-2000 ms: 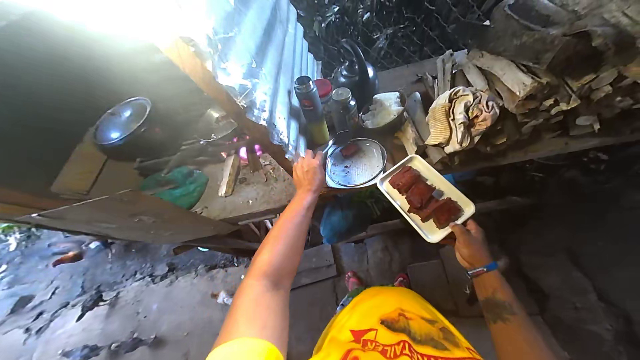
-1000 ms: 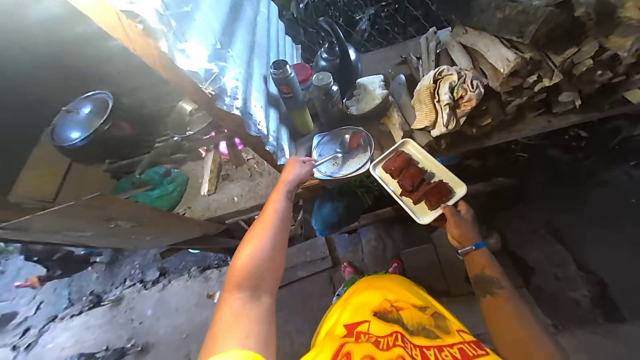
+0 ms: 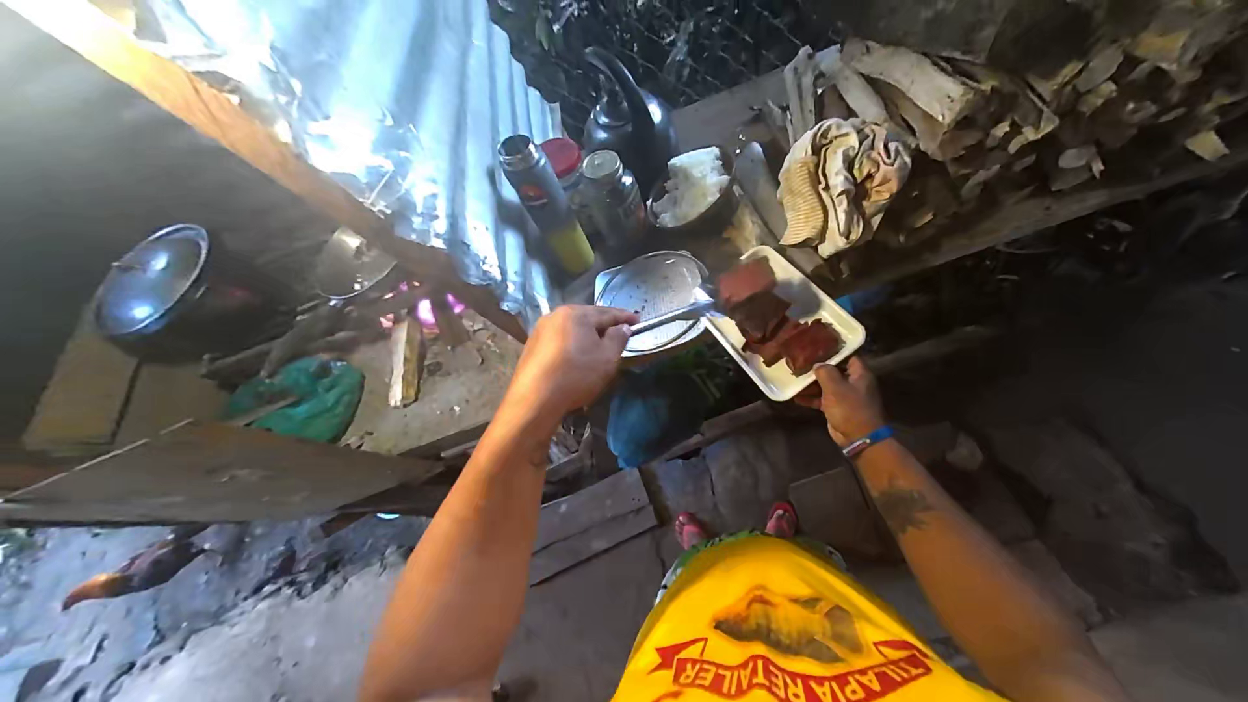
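My left hand (image 3: 577, 353) grips the handle of a metal spoon (image 3: 673, 314), whose head reaches the left edge of a white tray and touches or overlaps a reddish-brown piece there. Dark red-brown pieces (image 3: 795, 341), seemingly meat, lie in the white rectangular tray (image 3: 780, 390). My right hand (image 3: 846, 395) holds this tray by its near right edge. Just beyond my left hand, left of the tray, sits a round plate or shallow dish (image 3: 651, 285) with small dark specks on it.
Behind the dish stand a thermos flask (image 3: 546, 200), a glass jar (image 3: 609, 195), a kettle (image 3: 632, 127) and a bowl of white food (image 3: 694, 185). A crumpled cloth (image 3: 843, 185) lies by firewood (image 3: 916, 83). At left are a lidded pot (image 3: 156, 283), a small fire (image 3: 426, 312) and a chicken (image 3: 141, 570).
My left hand, at the dish's rim two seconds ago, held the spoon over the dish one second ago. The spoon has since moved right to the tray, and one piece has left the dish.
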